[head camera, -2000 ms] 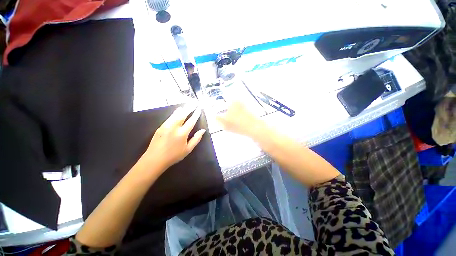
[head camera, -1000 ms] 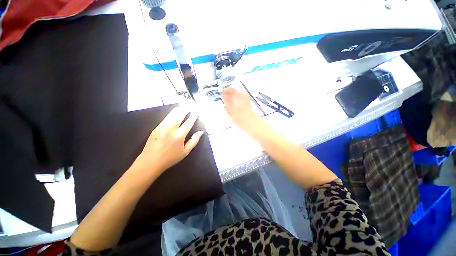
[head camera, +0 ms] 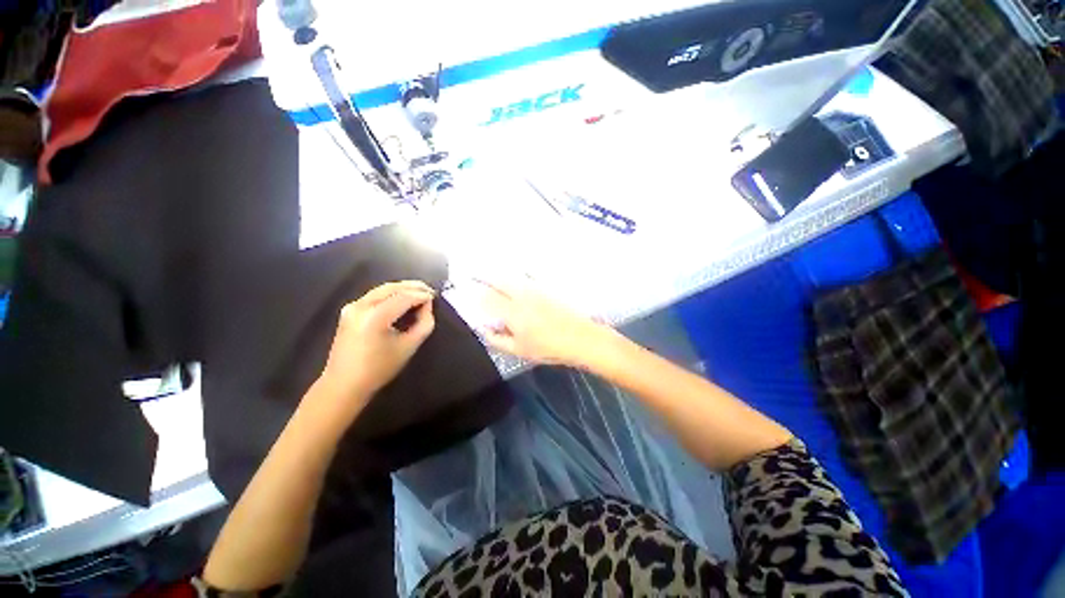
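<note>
The dark garment panel [head camera: 269, 280] lies left of the needle and hangs over the table's front edge. My left hand [head camera: 380, 335] is on it, thumb and fingertips pinched together near its right edge; a bit of dark cloth seems to be between them. My right hand [head camera: 526, 321] is just right of that edge, fingers bent toward it; glare hides what its fingertips hold, if anything. The presser foot and needle area [head camera: 426, 187] of the white sewing machine [head camera: 491, 58] is above both hands, washed out by the lamp.
Thread snips [head camera: 601, 214] lie right of the needle. A black phone [head camera: 794, 169] and a small dark box [head camera: 862, 146] are at the table's right. Red cloth [head camera: 146, 58] is at back left. Plaid pieces [head camera: 917, 397] lie over blue bins [head camera: 759, 304]. Translucent plastic [head camera: 561, 438] hangs at my lap.
Both hands have moved toward the table's front edge, away from the needle. My left hand went from lying flat to pinching. The view has shifted, and the machine sits further left.
</note>
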